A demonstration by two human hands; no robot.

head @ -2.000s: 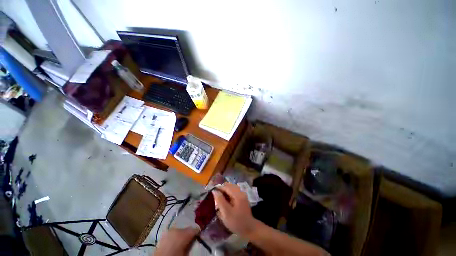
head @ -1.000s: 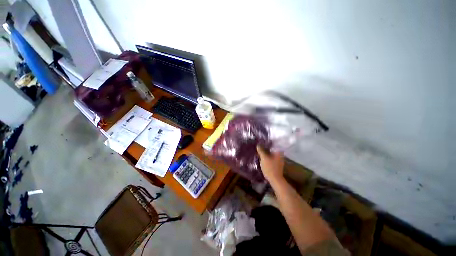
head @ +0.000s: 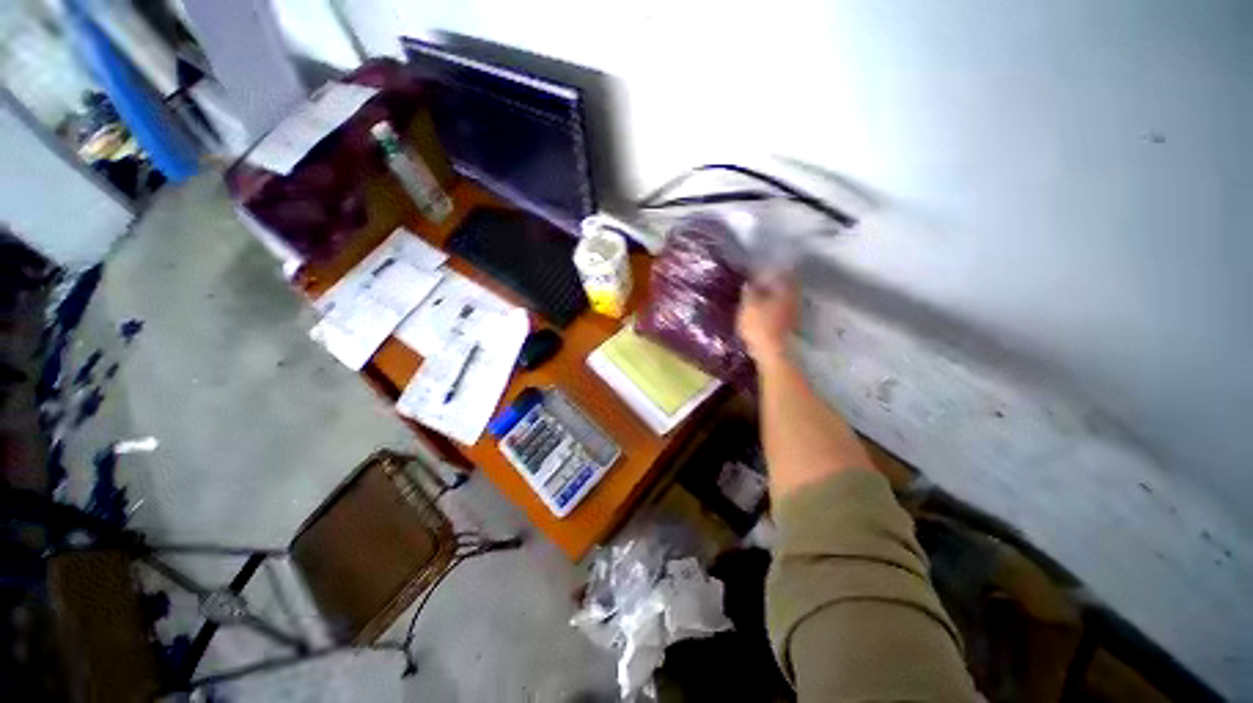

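Note:
A maroon garment in a shiny clear bag [head: 697, 300] rests at the back right corner of the desk, against the wall. A black strap or hanger [head: 749, 176] arches above it along the wall. My right hand [head: 770, 316] grips the right edge of the bag; the fingers are blurred. My left hand is not in view. A crumpled clear poly bag [head: 643, 604] with white labels shows below the desk's front right corner; what supports it cannot be seen. A yellow-green notepad on white papers [head: 656, 375] lies just in front of the maroon bag.
The desk [head: 584, 529] also bears a calculator [head: 557, 446], mouse [head: 540, 348], keyboard [head: 520, 261], spec sheets [head: 467, 368], a yellow-labelled bottle [head: 603, 271], a clear bottle [head: 412, 172] and a monitor [head: 509, 131]. A folding chair [head: 371, 547] stands in front. Dark boxes are at lower right.
My right hand has carried the maroon bag up from beside the desk onto its back right corner, uncovering most of the notepad. My left hand has left the picture.

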